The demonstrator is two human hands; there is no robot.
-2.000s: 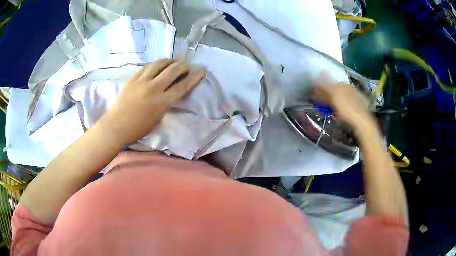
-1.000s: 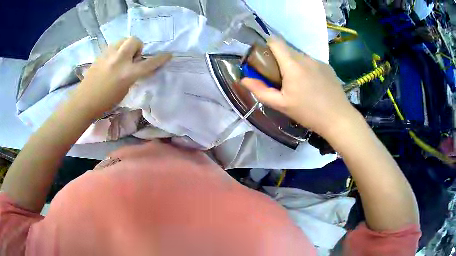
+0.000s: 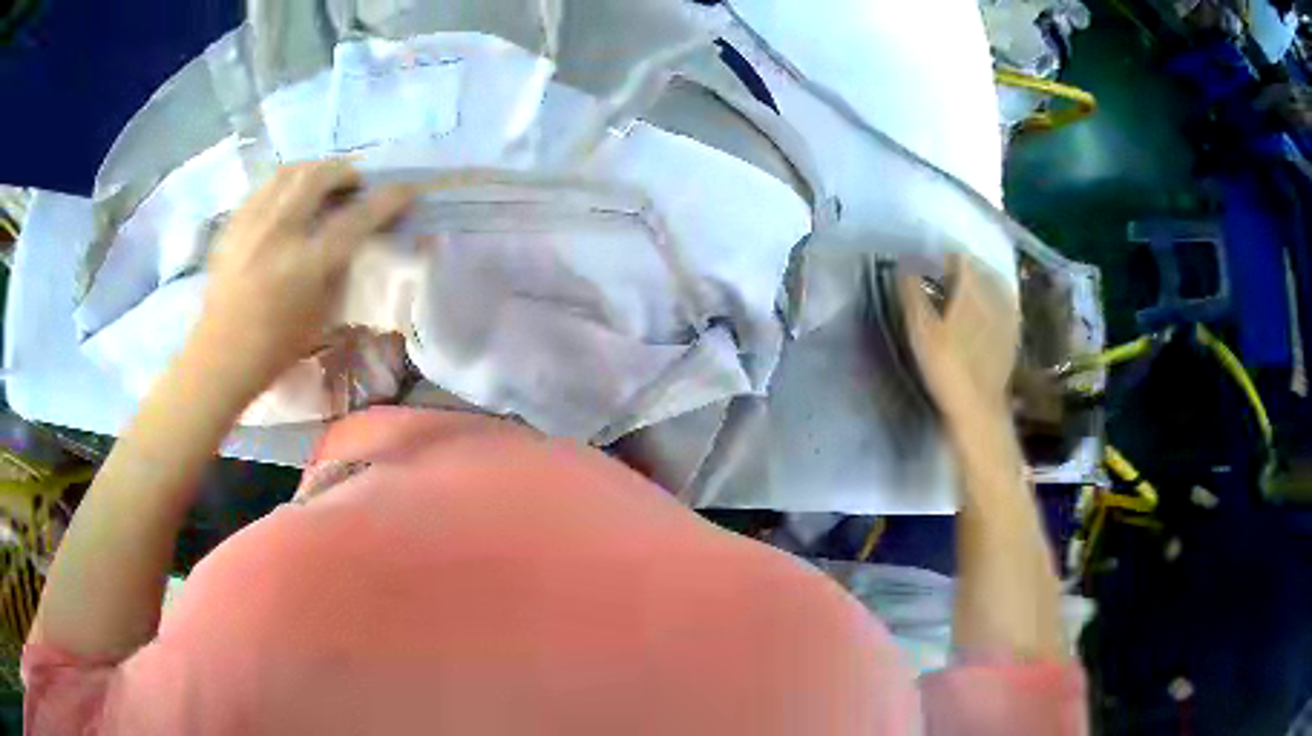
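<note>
The pale grey-beige garment (image 3: 533, 309) lies bunched against my body, with whiter lining cloth (image 3: 396, 101) spread beyond it. My left hand (image 3: 288, 259) is blurred on its left part, fingers curled at a seam edge; a blurred narrow fold runs right from the fingertips. My right hand (image 3: 964, 331) is at the table's right side, blurred, over the steam iron (image 3: 895, 334). Only a dark, smeared part of the iron shows beside the hand. Its handle is hidden, and the grip is seen only unclearly.
The white table cover (image 3: 907, 86) extends beyond and right of the garment. Navy padding (image 3: 108, 86) shows at the upper left. A yellow hose (image 3: 1237, 381) hangs at the right over the green floor. Loose pale cloth (image 3: 899, 597) lies below the table's right end.
My right hand and the iron have moved right, off the garment where they were a second ago. My left hand has shifted slightly down, and the cloth by its fingers has moved.
</note>
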